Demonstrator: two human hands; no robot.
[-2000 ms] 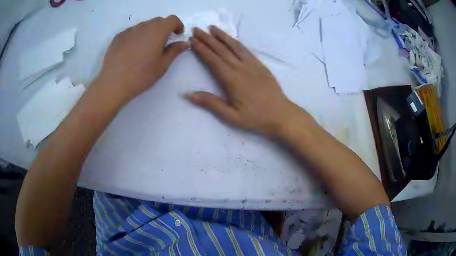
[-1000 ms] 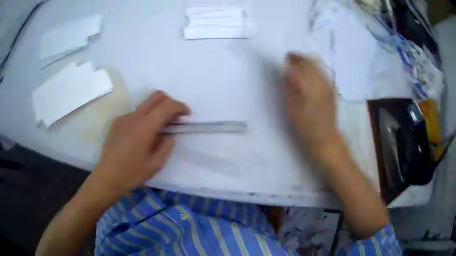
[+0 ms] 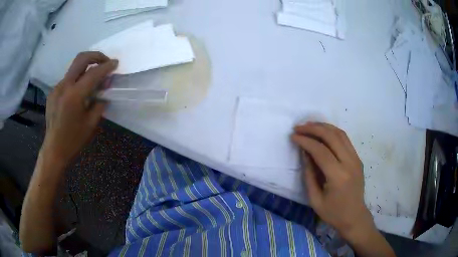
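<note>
My left hand (image 3: pixel 80 103) holds one end of the metal strip (image 3: pixel 138 95), which points right over the yellowish stain. Its fingertips are at the near-left end of the stack of unfolded pieces (image 3: pixel 150 50); whether they pinch a piece is blurred. My right hand (image 3: pixel 334 173) is at the right edge of a flat white cut fabric piece (image 3: pixel 263 133) lying on the table in front of me. Its fingers are bent with the fingertips on or near that edge; I cannot tell whether they grip it.
A second white stack (image 3: pixel 133 6) is at the top left. A stack of folded pieces (image 3: pixel 309 17) is at the far centre. Larger white cut pieces (image 3: pixel 422 83) lie at the upper right. The iron (image 3: pixel 439 175) is at the right edge, partly cut off.
The view has turned left. My left hand has moved with the strip to the left, beside the unfolded stack. My right hand has come down to a flat white piece now in front of me.
</note>
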